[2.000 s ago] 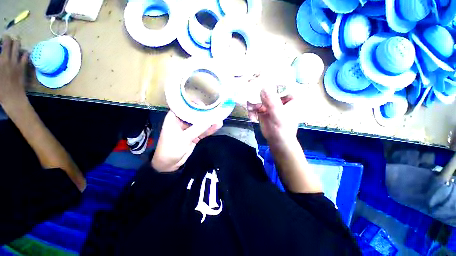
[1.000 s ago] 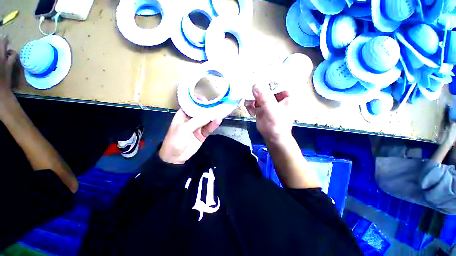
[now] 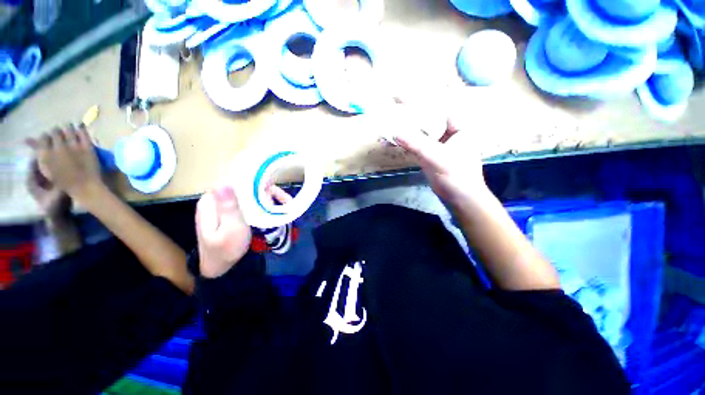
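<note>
A hat brim (image 3: 309, 193), a flat pale ring with a thin blue inner edge, is tilted over the bench's front edge. My left hand (image 3: 224, 231) holds it at its left side, with fingertips showing through the hole. My right hand (image 3: 444, 158) is over the bench edge to the right, with its thumb and fingers partly spread. Strong glare washes out its fingertips, so I cannot tell whether it pinches something small. A hat crown (image 3: 487, 58), a pale dome, lies on the bench beyond my right hand.
More brims (image 3: 345, 77) are heaped beyond. Assembled hats (image 3: 576, 46) are piled at far right. At left are another person's hands (image 3: 69, 162), a hat (image 3: 141, 156), a white block (image 3: 158, 69), a dark phone (image 3: 129, 69) and a small yellow item (image 3: 91, 116). A blue bin (image 3: 645, 254) stands below right.
The view has turned. My left hand has moved left and down with the brim, now tilted more upright. My right hand is farther from the brim. More of the neighbour's hands shows.
</note>
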